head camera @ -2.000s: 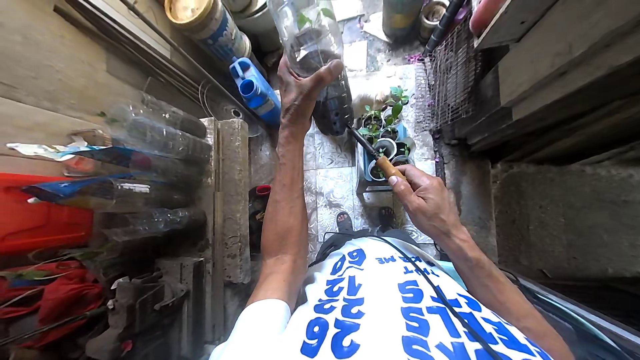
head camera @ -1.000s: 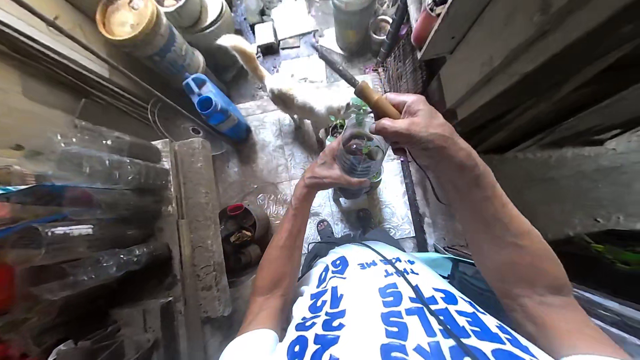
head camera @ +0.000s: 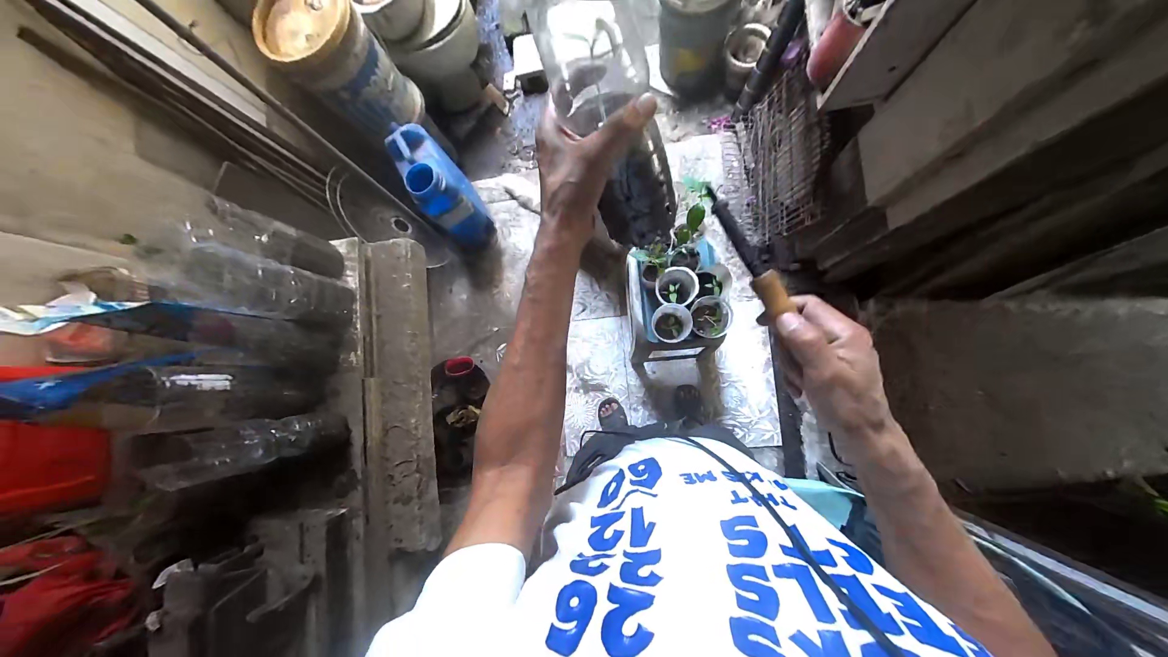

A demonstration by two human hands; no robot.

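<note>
My left hand (head camera: 589, 160) is raised at the top centre, thumb and fingers spread around a large clear plastic bottle (head camera: 598, 64) with dark contents in its lower part. My right hand (head camera: 826, 356) grips the wooden handle of a soldering iron or similar tool (head camera: 744, 242), whose dark shaft points up and left. Below and between the hands, several plastic cups with seedlings (head camera: 677, 287) stand close together on a small stool (head camera: 680, 351). The tool's tip is near some green leaves (head camera: 695, 214) in this view; whether it touches them I cannot tell.
A blue plastic jug (head camera: 447, 196) lies left of the tiled floor (head camera: 593, 365). Large drums (head camera: 342, 68) stand at the upper left. Clear bottles (head camera: 265, 292) are stacked at the left beside a concrete ledge (head camera: 401, 392). A wire cage (head camera: 780, 164) stands at the right.
My left hand has moved up and forward from near my body. The tool in my right hand has come down and back. The light-coloured animal seen one second ago is largely out of sight.
</note>
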